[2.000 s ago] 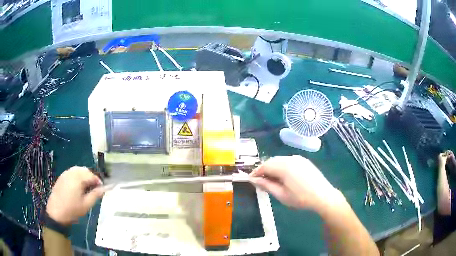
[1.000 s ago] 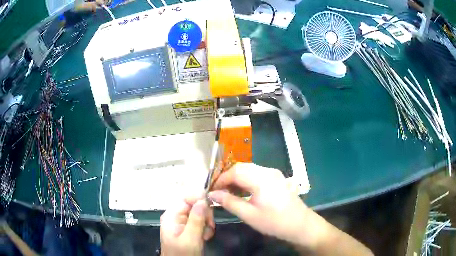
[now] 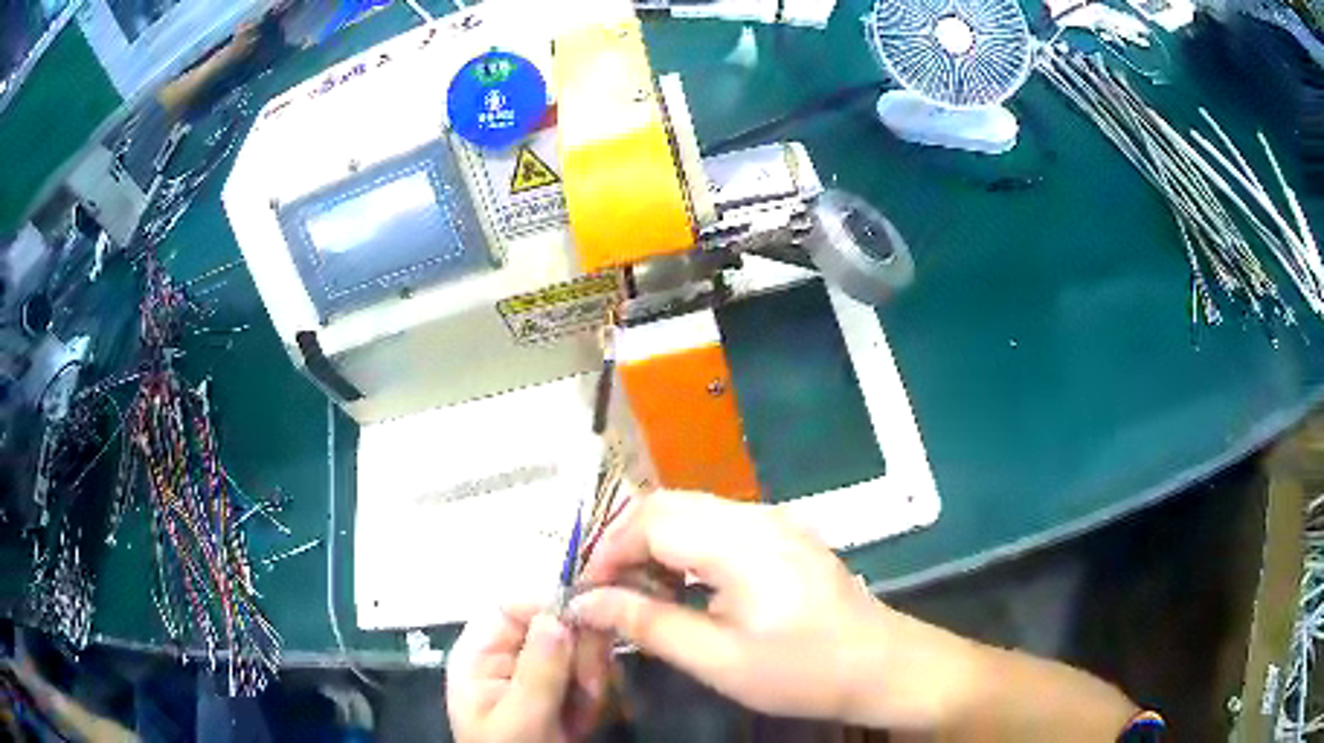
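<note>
My left hand [image 3: 526, 671] and my right hand [image 3: 733, 602] meet at the front edge of the machine's base and pinch a wire bundle [image 3: 593, 526] between their fingertips. Thin blue, red and tan wires fan out above the fingers. The bundle's far part points up toward the gap between the orange guards [image 3: 627, 160]. Whether it enters the gap is unclear. The taping machine [image 3: 421, 349] is cream, with a screen [image 3: 381, 232] on its face. The tape roll [image 3: 863, 247] sits on an arm right of the guard.
A loose wire pile [image 3: 189, 508] lies left of the machine. A white desk fan [image 3: 951, 73] stands behind right. Finished harnesses [image 3: 1162, 167] and white tubes [image 3: 1263, 203] lie at the far right. A carton [image 3: 1275, 624] is below the bench's curved edge. Another person's arm [image 3: 218, 66] shows at upper left.
Since the first frame, my hands have come together from both ends of the horizontal bundle. Since the second, the coloured wires spread more above my fingers, and the camera view has shifted and tilted.
</note>
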